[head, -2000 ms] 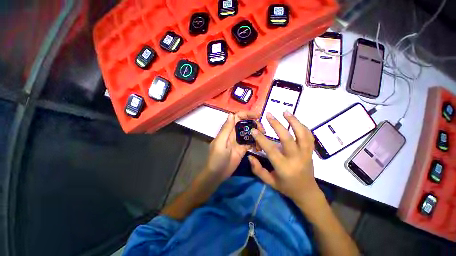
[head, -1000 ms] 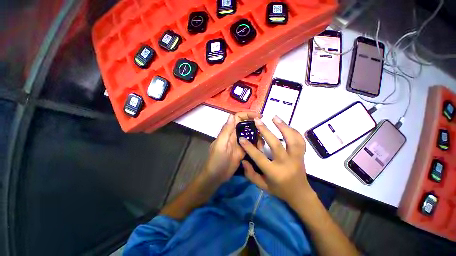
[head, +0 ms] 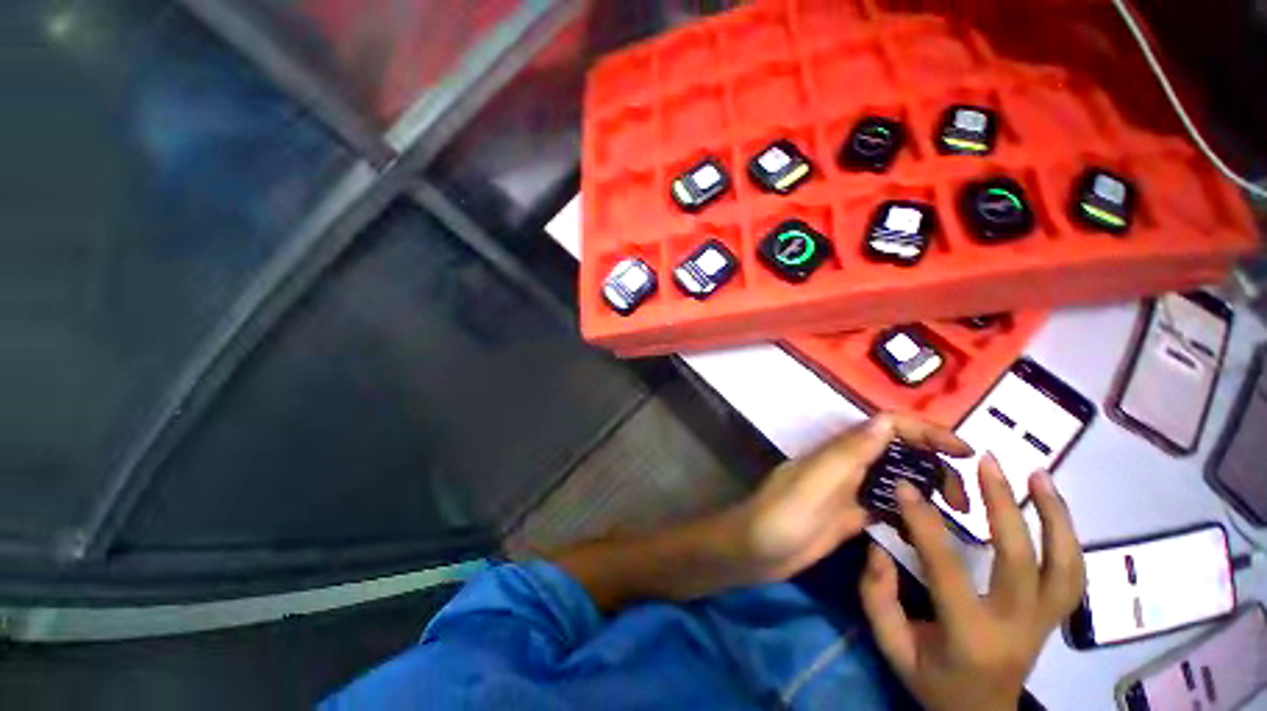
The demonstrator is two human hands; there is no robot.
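Note:
A smartwatch [head: 900, 481] without a strap, its face lit with light marks on black, is held in my left hand [head: 820, 503] between thumb and fingers. My right hand [head: 980, 597] is over it with the fingers spread, one fingertip at the watch face; it grips nothing. A smartphone [head: 1030, 428] with a lit white screen lies just behind the hands, partly hidden by my fingers. The left tray [head: 778, 314], red-orange with square pockets, stands behind, partly filled with watches. It rests across the lower left tray [head: 959, 399], where one watch [head: 909, 356] shows clearly.
On the white worktop [head: 757, 395] at the right lie several more phones, such as a lit one [head: 1157, 585] with a cable plug, and another [head: 1174, 370] near the tray's right end. A white cable [head: 1178, 90] hangs at the upper right. Grey framing [head: 264, 306] fills the left.
The view has turned left, so trays, phones and hands appear further right, and the right tray is out of view. My left hand still holds the watch; my right fingers are spread over it.

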